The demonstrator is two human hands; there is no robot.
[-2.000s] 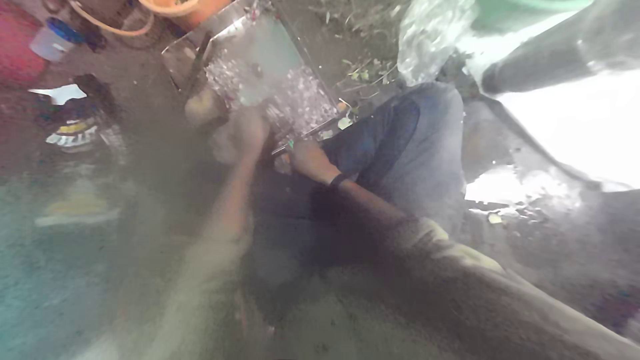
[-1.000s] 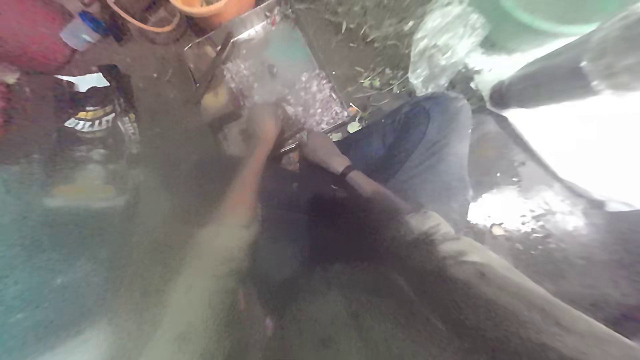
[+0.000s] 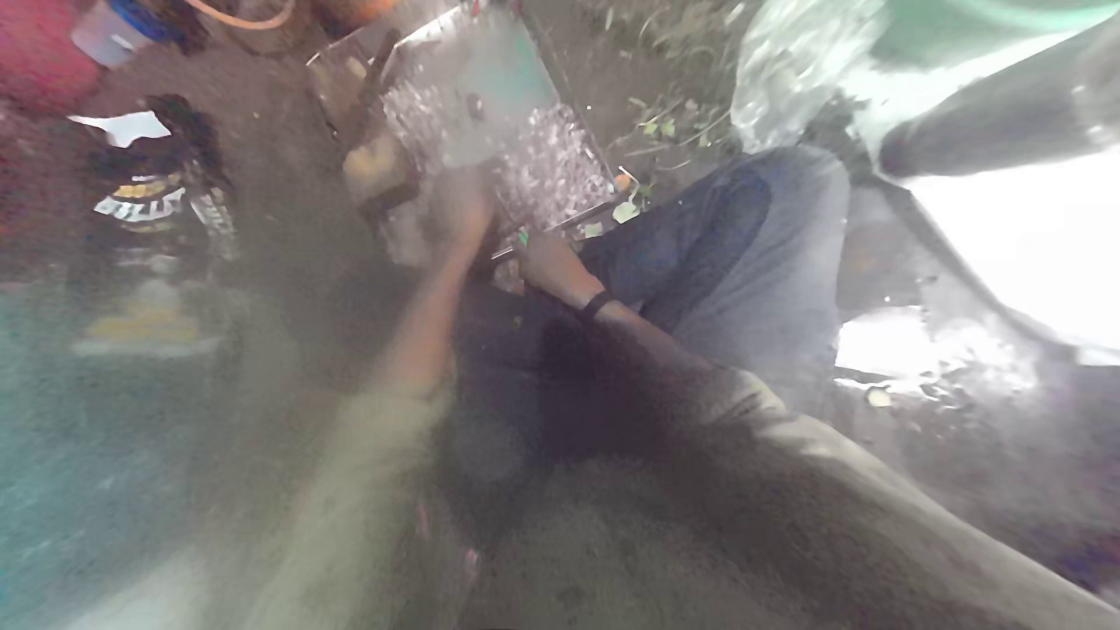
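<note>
A shallow rectangular metal tray (image 3: pixel 588 214) lies tilted in front of my lap, with pale chopped-looking pieces (image 3: pixel 547 162) spread in it. My left hand (image 3: pixel 459 197) is over the tray's near left part, blurred, and I cannot tell what its fingers hold. At the tray's near edge is my right hand (image 3: pixel 556 267), with a dark band on its wrist and its fingers curled near a small green spot (image 3: pixel 523 237). What is in this hand is unclear. A yellowish rounded thing (image 3: pixel 372 166) sits left of the tray.
A clear plastic bag (image 3: pixel 787 70) and a green basin (image 3: pixel 971 31) are at the upper right, beside a dark cylindrical thing (image 3: pixel 997 114). Leafy scraps (image 3: pixel 669 127) lie right of the tray. A lidded clear container (image 3: pixel 109 35) stands at the upper left. My bent knee (image 3: pixel 787 192) is close by.
My left hand appears more blurred over the tray's near left part. Both hands remain around the tray's near end; otherwise the view has shifted slightly.
</note>
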